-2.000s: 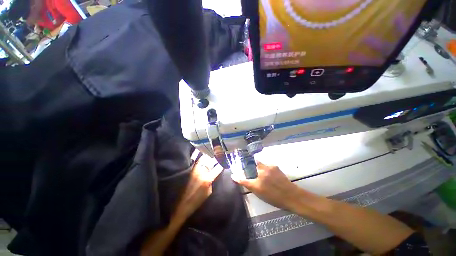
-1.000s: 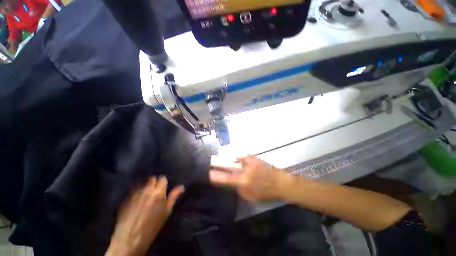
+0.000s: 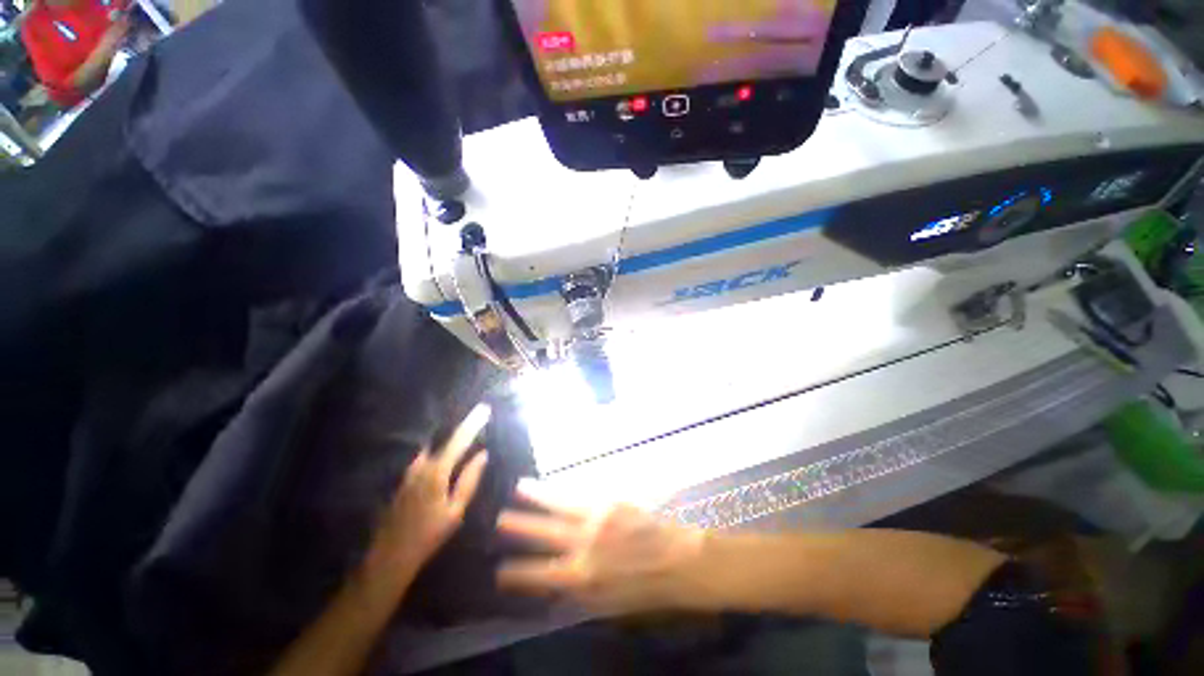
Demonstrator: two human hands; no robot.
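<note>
A large dark garment (image 3: 284, 383) lies heaped left of the white sewing machine (image 3: 713, 211), its edge reaching the brightly lit presser foot area (image 3: 555, 390). My left hand (image 3: 429, 502) lies on the garment just left and below the needle area, fingers apart. My right hand (image 3: 581, 548) is blurred, with spread fingers over the garment's right edge at the front of the bed. Neither hand visibly pinches the cloth. Glare hides the needle and the exact cloth edge there.
A phone (image 3: 680, 79) stands above the machine head, with a thick black tube (image 3: 390, 99) to its left. A printed ruler (image 3: 819, 475) runs along the grey table edge. Small dark tools (image 3: 1109, 310) lie at the right. A person in red (image 3: 73, 53) is at top left.
My left hand has moved up and right towards the needle area. My right hand has moved down and slightly left, its fingers now spread. The camera view has shifted slightly.
</note>
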